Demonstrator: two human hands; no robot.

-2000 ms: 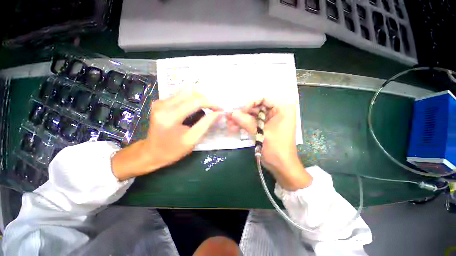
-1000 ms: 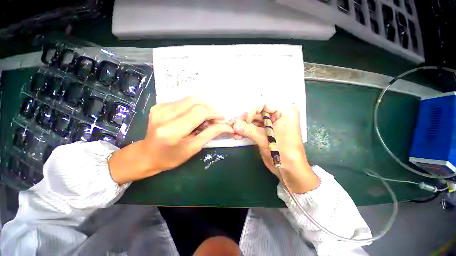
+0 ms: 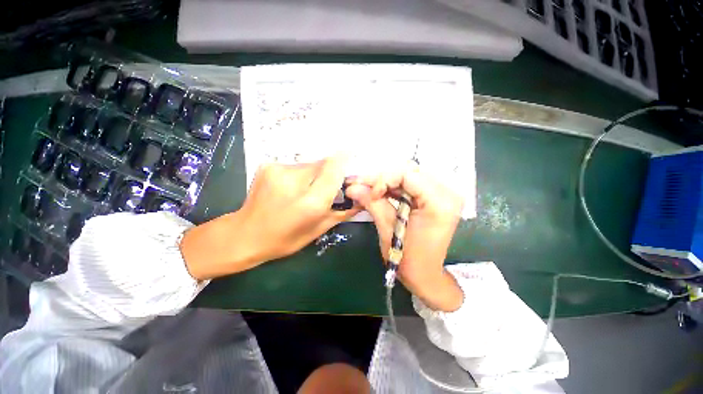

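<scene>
My left hand (image 3: 289, 204) holds a black frame (image 3: 343, 196), mostly hidden by the fingers, over the front edge of the white parts tray (image 3: 362, 108). My right hand (image 3: 424, 219) holds a banded black and pale yellow vacuum pen (image 3: 399, 231), its rear end pointing toward me. The fingertips of both hands meet at the frame. The pen's tip is hidden by the right fingers. Small dark specks (image 3: 289, 115) lie at the tray's upper left. Any tiny part between the fingertips is too small to tell.
A clear blister tray (image 3: 116, 138) with black frames lies left. Silvery bits (image 3: 333, 243) lie on the green mat (image 3: 539, 208). A foam slab (image 3: 347, 31) is behind, a foam tray (image 3: 593, 38) upper right. A blue box (image 3: 669, 204) stands right, with a clear hose (image 3: 586, 177) looping.
Both hands have shifted and turned; a dark part of the frame now shows between the fingertips. The pen's rear end has swung left and toward me, and its hose has moved with it.
</scene>
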